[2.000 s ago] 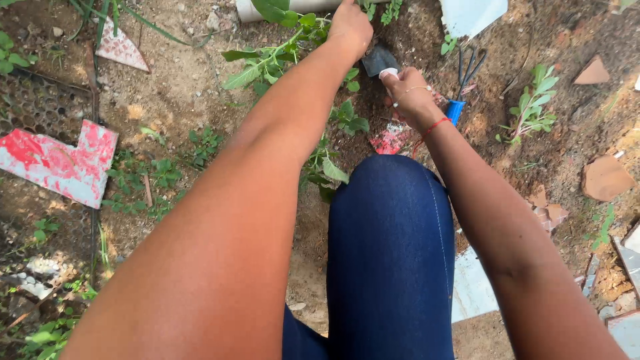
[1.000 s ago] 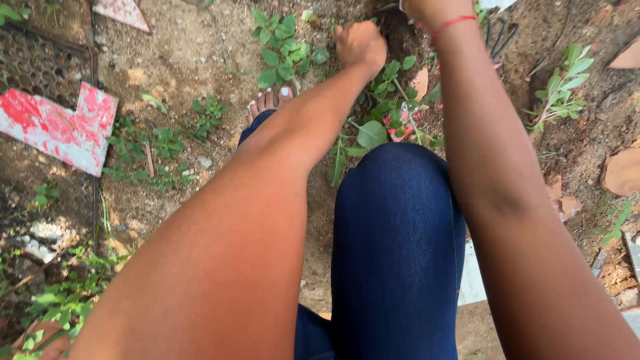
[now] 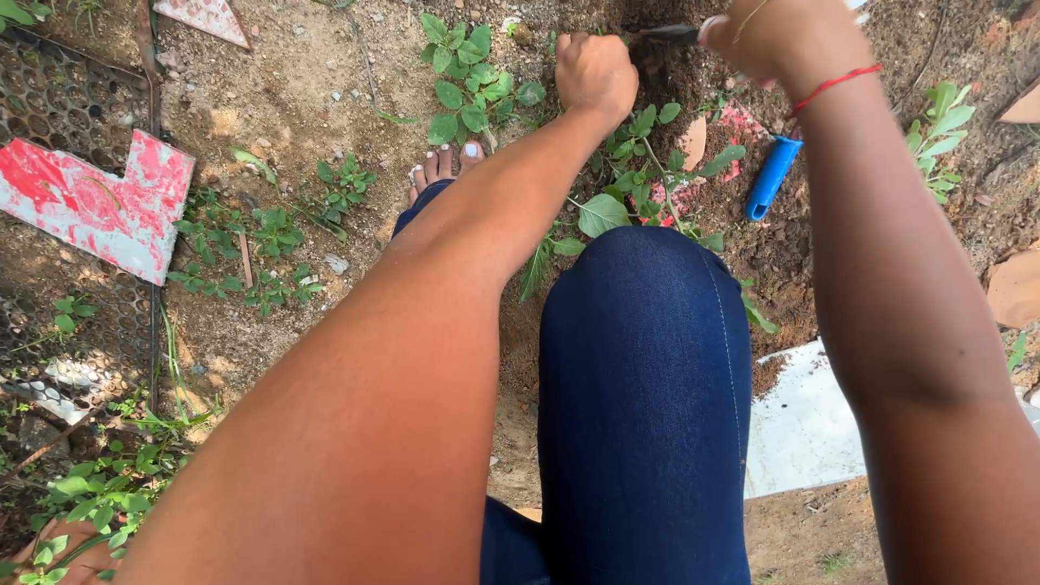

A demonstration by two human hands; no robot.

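My right hand (image 3: 776,41), with a red string at the wrist, is closed on a small trowel, whose dark metal blade (image 3: 670,33) points left over dug soil (image 3: 662,77). Just left of that soil my left hand (image 3: 597,77) is bent into a fist at the ground; its fingertips are hidden, so I cannot tell whether it grips anything. A leafy green plant (image 3: 603,215) lies below it, by my knee. The blue handle (image 3: 773,179) of another hand tool rests on the soil beneath my right wrist.
A red-and-white painted board piece (image 3: 97,203) lies on a perforated black mat (image 3: 57,89) at the left. Low weeds (image 3: 467,81) grow beside my foot (image 3: 443,166). A white tile (image 3: 800,431) is right of my knee, and terracotta shards (image 3: 1016,288) lie at the right edge.
The long white pipe and the tile at the top have left the view, which has shifted. The leafy plant that was beside my left hand at the top now lies lower, near my knee.
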